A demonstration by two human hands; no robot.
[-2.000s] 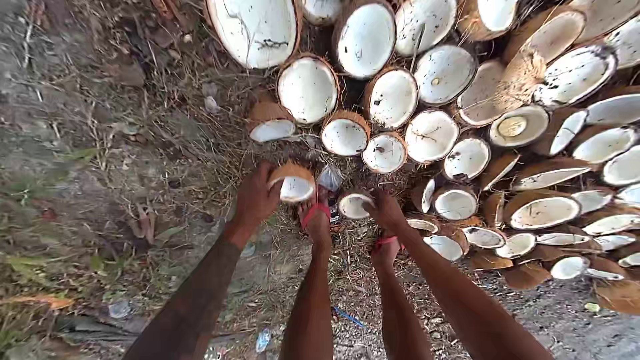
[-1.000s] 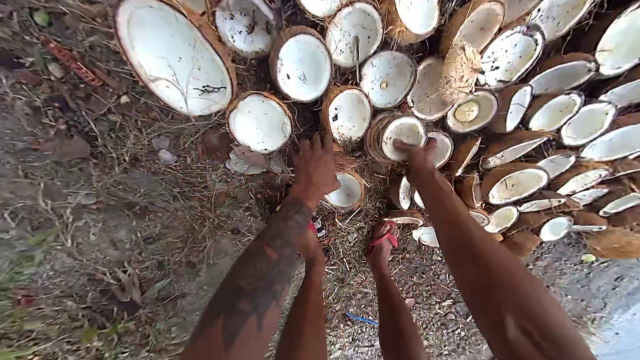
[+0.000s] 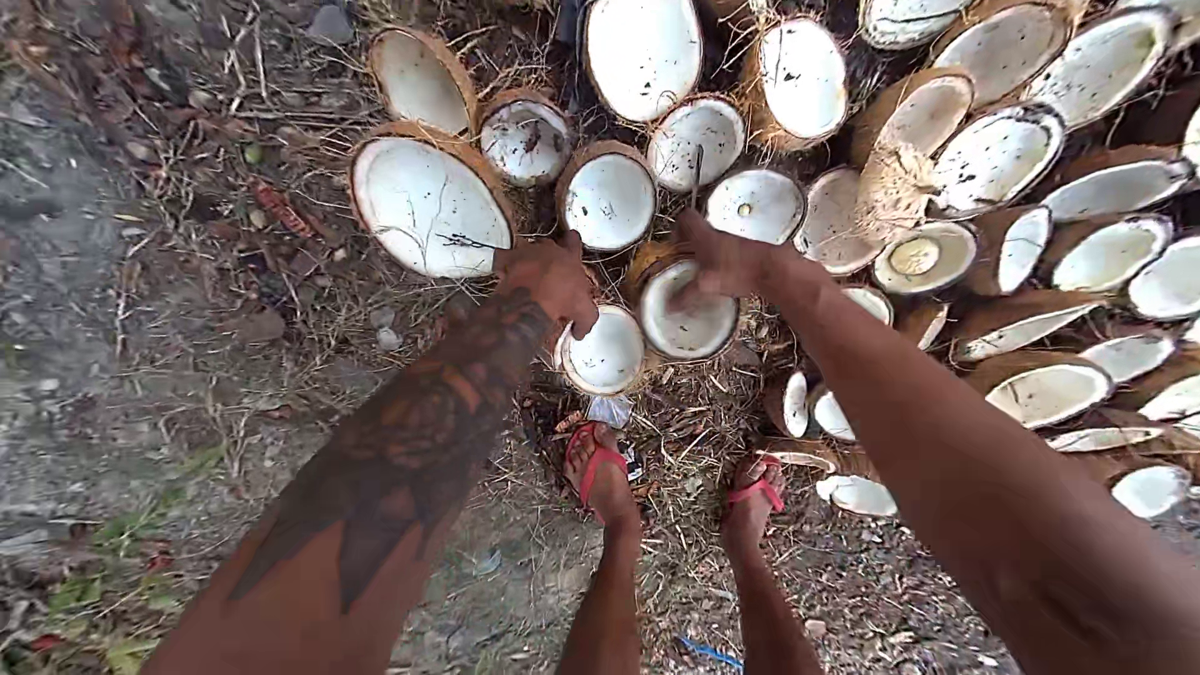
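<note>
My left hand [image 3: 548, 281] is at the upper left rim of a small coconut half [image 3: 605, 352], one finger overlapping its edge and the thumb pointing away; its grip is unclear. Beside it, my right hand [image 3: 717, 255] clasps the upper rim of another husked coconut half [image 3: 689, 314], its thumb blurred over the white inside. Just above the hands lie a round coconut half [image 3: 609, 202] and one with white flesh and a small round spot [image 3: 754, 208]. A thin dark stick [image 3: 697, 169] shows by my right fingertips.
Many coconut halves [image 3: 1045, 394], white flesh showing, cover the ground at right and above. A large oval half [image 3: 427, 206] lies upper left. My feet in red flip-flops [image 3: 595, 469] stand below the hands. Dry grass, litter and a blue strip [image 3: 710, 653] lie around.
Two seconds ago each hand held a coconut half near my feet; both hands have since moved up to the edge of the spread halves. The view has shifted.
</note>
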